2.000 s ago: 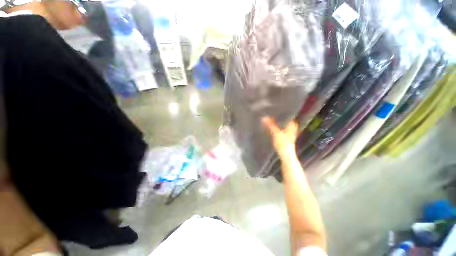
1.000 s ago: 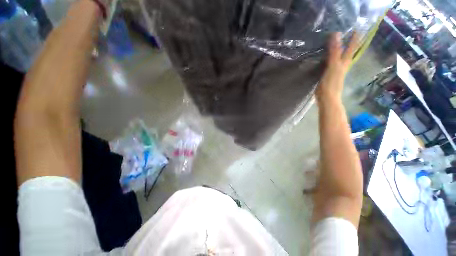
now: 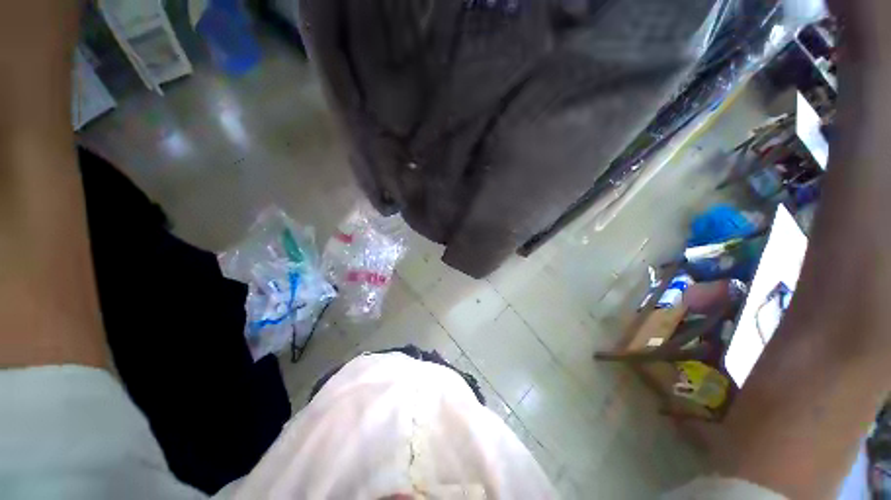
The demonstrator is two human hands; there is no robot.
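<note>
A dark grey-brown coat [image 3: 488, 127] hangs right in front of me, its pointed hem low over the floor. No film shows over its lower front now. Film-covered garments [image 3: 625, 161] hang behind it on the right. Both my forearms rise close to the camera at the left and right edges, and both hands are out of the picture above, so what they hold cannot be seen.
Crumpled clear plastic bags [image 3: 278, 283] lie on the tiled floor. A person in black [image 3: 176, 342] is close on my left. White stands [image 3: 147, 49] are at upper left. A white-topped table [image 3: 767, 293] and a wooden frame [image 3: 664, 352] are at right.
Both arms have risen nearer the camera and the hands have left the picture. The shiny film seen over the coat front a second ago no longer covers its visible part.
</note>
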